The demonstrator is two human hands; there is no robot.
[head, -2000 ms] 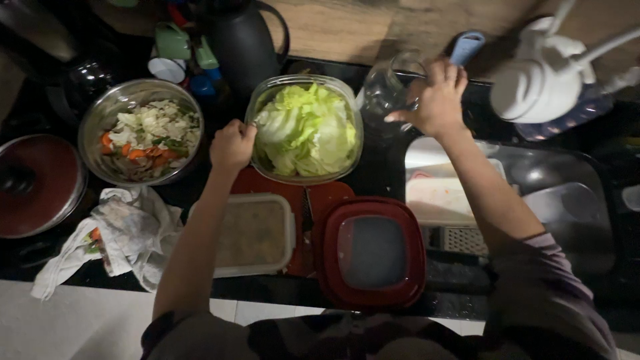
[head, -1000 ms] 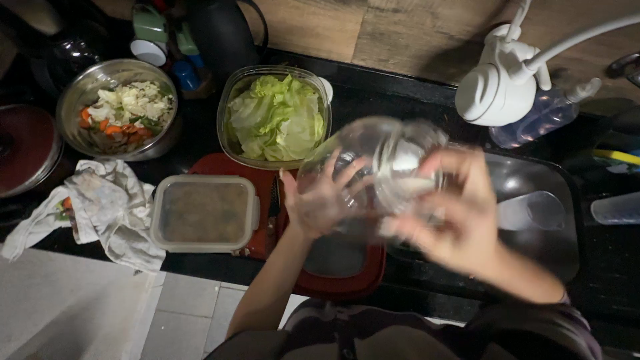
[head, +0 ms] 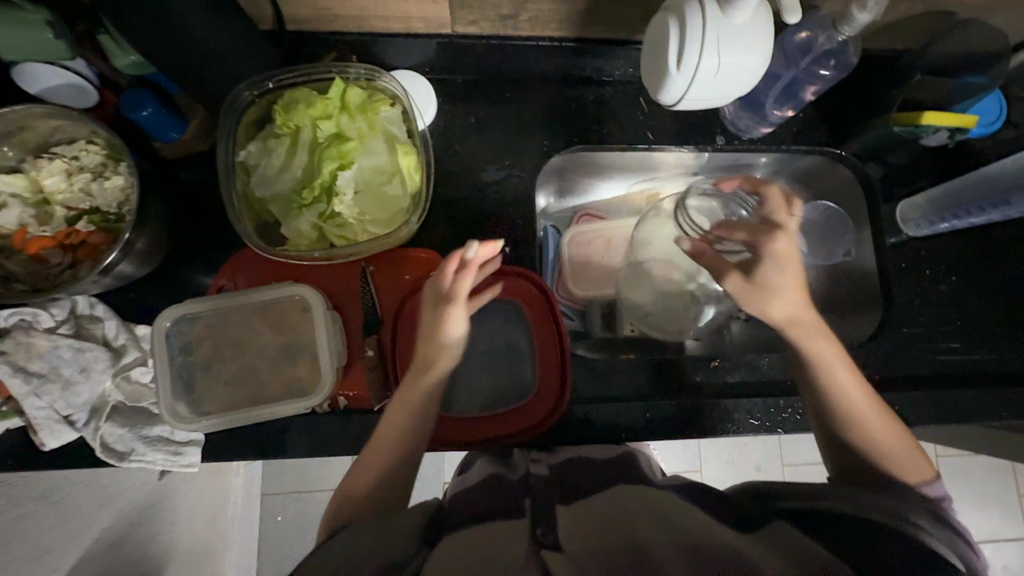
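My right hand (head: 756, 260) grips the threaded neck of a clear glass jar (head: 668, 276), tilted over the steel sink (head: 852, 308). Empty and apart-fingered, my left hand (head: 456, 312) hovers above a red-rimmed lid (head: 548, 384). Behind it stands a clear square container of lettuce leaves (head: 336, 168). A knife (head: 370, 320) lies on the red cutting board (head: 320, 268), beside a lidded rectangular container (head: 248, 356) with unclear contents. In the sink, a pale plastic container (head: 592, 260) is partly hidden by the jar, and a clear cup (head: 828, 232) lies at the right.
At the left are a steel pot (head: 120, 256) of cut vegetables and a crumpled cloth (head: 96, 384). A white dispenser (head: 704, 56) and a spray bottle (head: 788, 76) stand behind the sink. A clear cylinder (head: 964, 196) lies right of it. A round white lid (head: 420, 96) is by the lettuce.
The glass jar has moved right, from between both hands to over the sink in my right hand. My left hand has come off it. Two seconds ago, that left hand was at the lettuce container.
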